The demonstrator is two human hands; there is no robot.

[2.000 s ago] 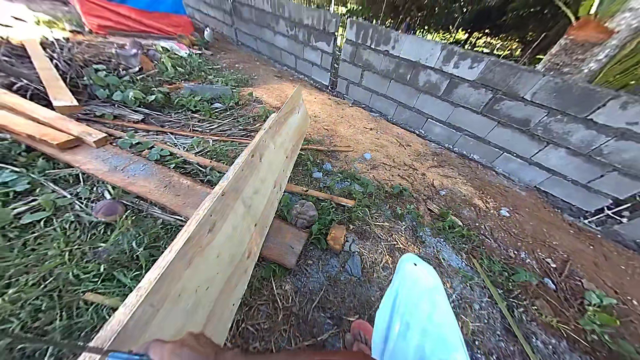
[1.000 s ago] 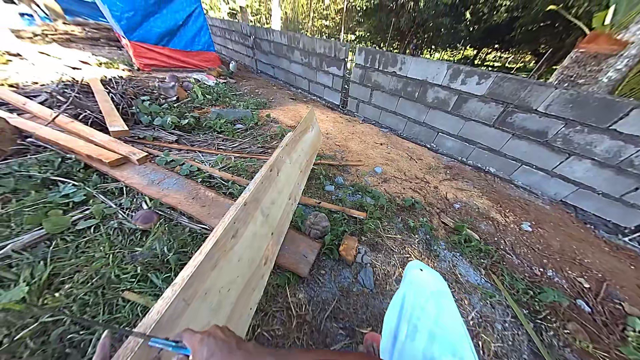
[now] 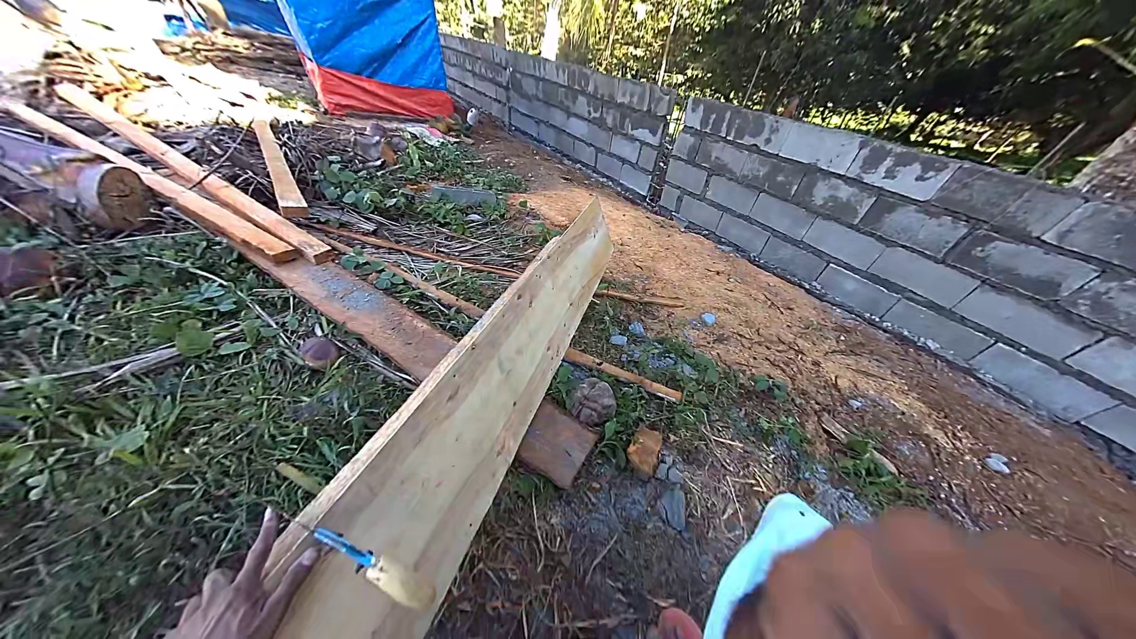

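A long pale wooden board, with a raised strip along its left edge, lies slanting across a brown plank. At the bottom left, my left hand rests on the board's near left edge, fingers spread. Just right of those fingers, a tool with a blue shaft and a pale handle is on the board; its kind cannot be told. My right hand is large and blurred at the lower right, apart from the board; its grip is unclear. Light blue cloth shows beside it.
A grey block wall runs along the right. Lumber pieces and a log lie at the upper left, before a blue and red tarp. A husk-like round thing and an orange-brown chunk sit right of the board.
A hand was at the blue-shafted tool at the board's near end; now the tool is on the board without that grip. My right hand has come into view at the lower right, my left hand at the lower left.
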